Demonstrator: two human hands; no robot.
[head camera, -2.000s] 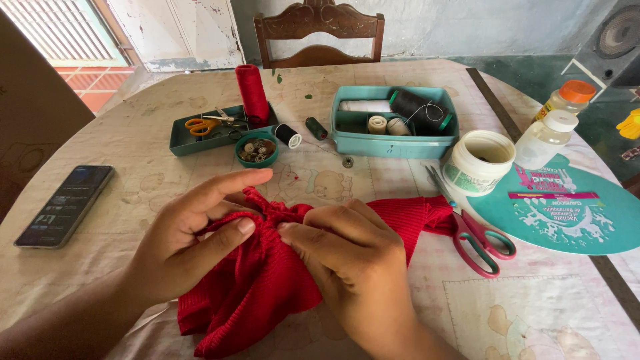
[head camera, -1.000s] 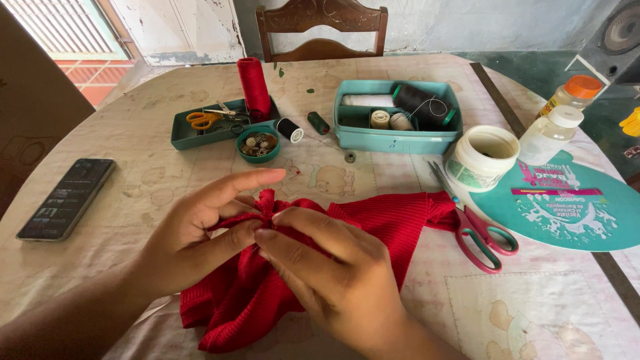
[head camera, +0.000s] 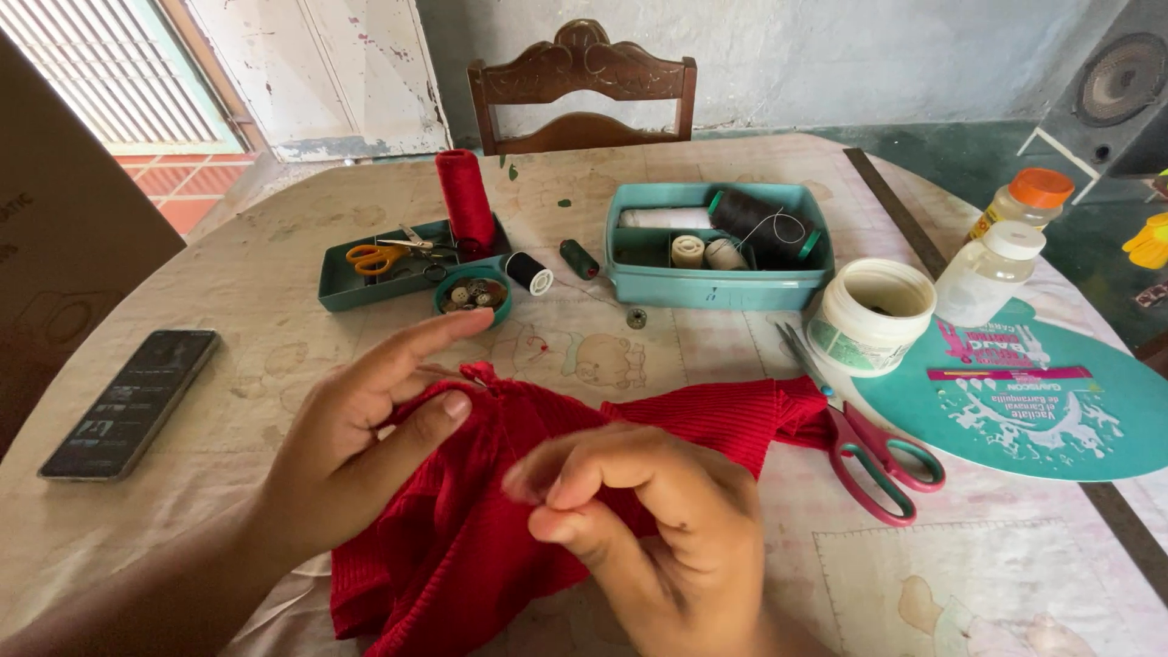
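The red ribbed fabric garment (head camera: 511, 474) lies bunched on the table, one narrow part stretching right. My left hand (head camera: 374, 438) grips its upper edge between thumb and fingers. Off the cloth, nearer the camera, my right hand (head camera: 639, 511) has thumb and index fingertip pinched together; whether a needle or thread is between them is too small to tell. Red-handled scissors (head camera: 881, 465) rest by the garment's right end. Behind the hands stand a red thread cone (head camera: 464, 196), a small bowl of buttons (head camera: 473, 294) and a black thread spool (head camera: 528, 273).
A teal sewing box (head camera: 721, 285) holds thread spools. Left of it, a green tray (head camera: 351, 294) contains orange-handled scissors (head camera: 374, 259). A phone (head camera: 130, 406) lies far left. At right are a white open jar (head camera: 871, 318), two capped bottles (head camera: 990, 274) and a teal round mat (head camera: 1022, 438).
My right hand has moved away from the fabric edge, toward the right, with its fingertips together. My left hand keeps its hold on the cloth.
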